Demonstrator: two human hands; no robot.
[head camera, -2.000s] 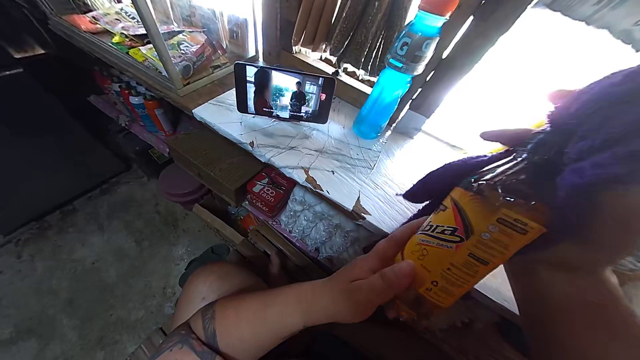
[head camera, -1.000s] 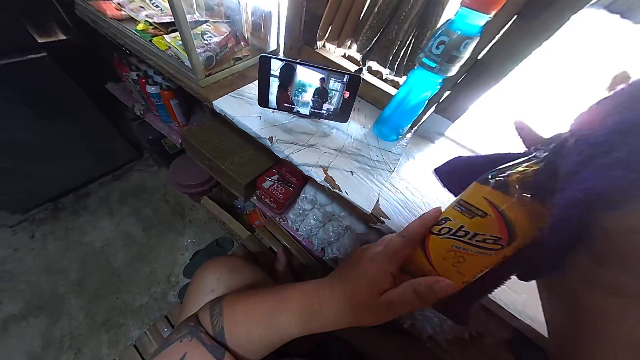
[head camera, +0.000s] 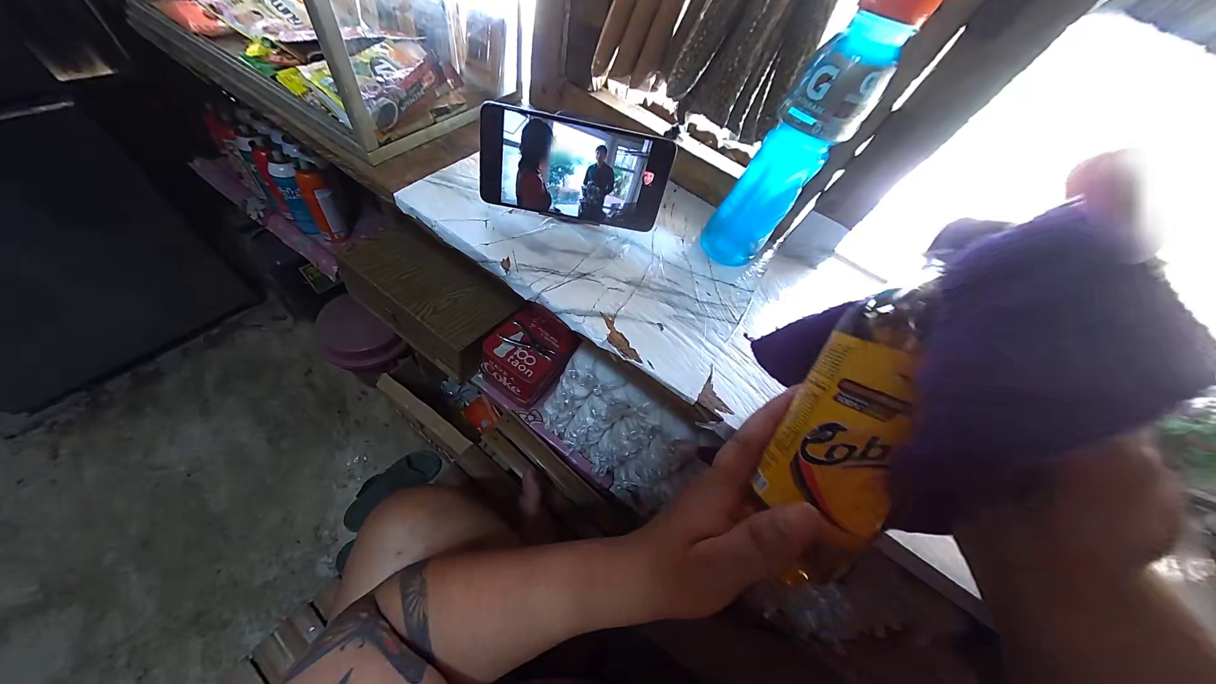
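A plastic Cobra drink bottle with a yellow label (head camera: 836, 437) is tilted over the edge of the white marble-patterned counter (head camera: 608, 275). My left hand (head camera: 731, 532) grips its lower part, thumb across the label. A purple cloth (head camera: 1054, 351) covers much of my right hand (head camera: 1092, 513) and lies against the bottle's upper right side. How the right fingers close inside the cloth is partly hidden; a blurred fingertip shows above it. A blue Gatorade bottle (head camera: 769, 180) with an orange cap and a phone (head camera: 578, 166) showing a video stand on the counter.
A glass-sided case (head camera: 366, 142) with snack packets stands at the upper left. Below the counter are a wooden drawer box (head camera: 427, 294), a red Coke tin (head camera: 527, 356), crumpled clear plastic (head camera: 617, 427) and several small bottles (head camera: 294, 190). A purple lidded tub (head camera: 356, 332) sits on the floor.
The purple cloth has moved over the bottle's right side and now covers part of the label. The bottle has turned in my left hand and stands more upright than two seconds ago.
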